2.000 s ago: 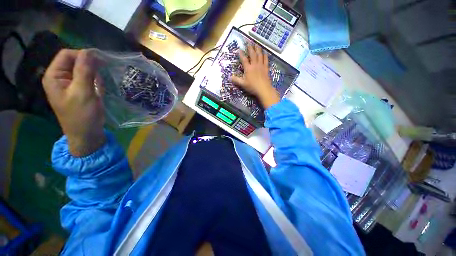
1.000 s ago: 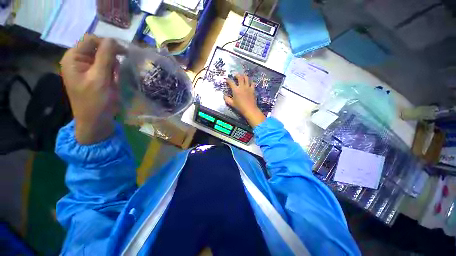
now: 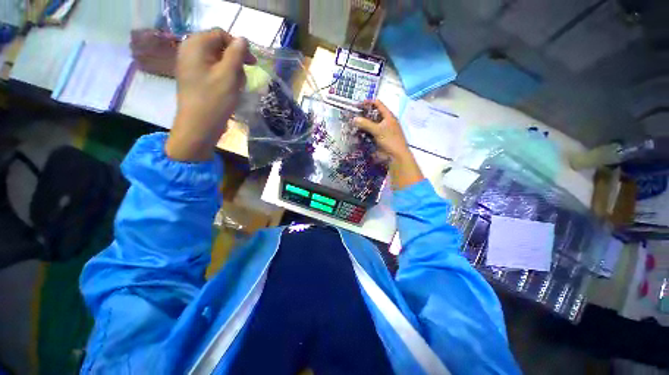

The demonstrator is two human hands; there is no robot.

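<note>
My left hand (image 3: pixel 209 88) is raised and grips the top of a clear poly bag (image 3: pixel 253 139). A dark clump of small metal parts (image 3: pixel 282 111) lies inside the bag, which hangs over the left edge of the counting scale (image 3: pixel 323 201). My right hand (image 3: pixel 383 130) is at the back right of the scale pan (image 3: pixel 321 162), thumb and fingers bent close together. Whether it holds parts cannot be seen clearly. More metal parts (image 3: pixel 356 176) are heaped on the right and front of the pan. The scale's green displays are lit.
A desk calculator (image 3: pixel 355 79) stands behind the scale. Written sheets (image 3: pixel 425 126) lie to its right. Ribbed clear plastic trays (image 3: pixel 539 282) with a white sheet (image 3: pixel 521 243) on top are at the right. A blue folder (image 3: pixel 417 55) is behind. Reddish-brown parts (image 3: pixel 154 53) are at the far left.
My left hand and the bag have moved right, to the scale's left edge. My right hand has moved to the back of the pan, and the pan's left part is barer.
</note>
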